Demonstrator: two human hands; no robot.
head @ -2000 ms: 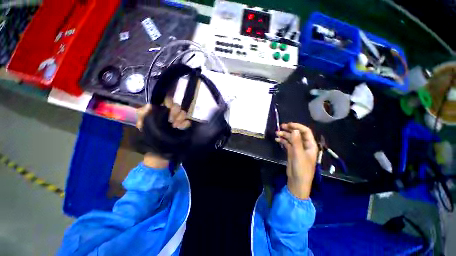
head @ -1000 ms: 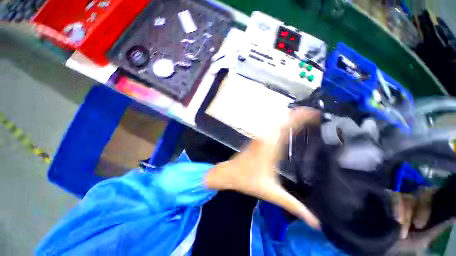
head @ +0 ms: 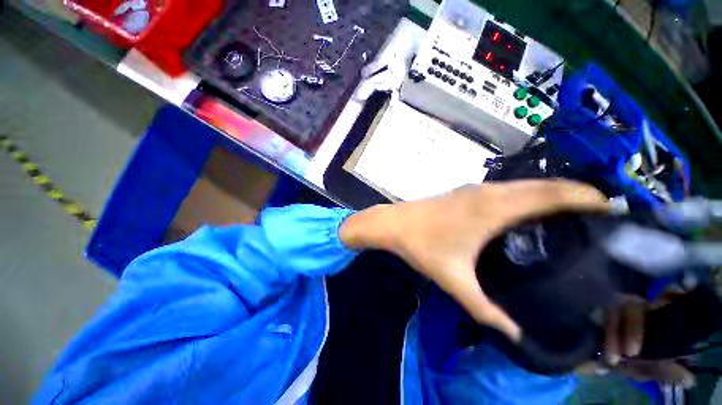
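Observation:
A black over-ear headset [head: 554, 289] is at the lower right, blurred, with a pale logo on one ear cup. Its headband light tubes [head: 661, 244] stick out to the right. My left hand [head: 475, 237] is wrapped around the near ear cup, thumb below and fingers above. My right hand [head: 633, 340] is at the far side of the headset, partly hidden by it, with its fingers on the black part.
The headset tester [head: 475, 83] with red digits stands at the back. A paper sheet [head: 423, 154] lies before it. The black parts tray [head: 348, 107] and red bin [head: 186, 39] are at left, small blue bins [head: 594, 142] at right, a blue crate [head: 146, 186] below left.
The headset has moved from the left side to the lower right. My left hand, open beside it a second ago, has closed around the ear cup. The view has shifted to the right.

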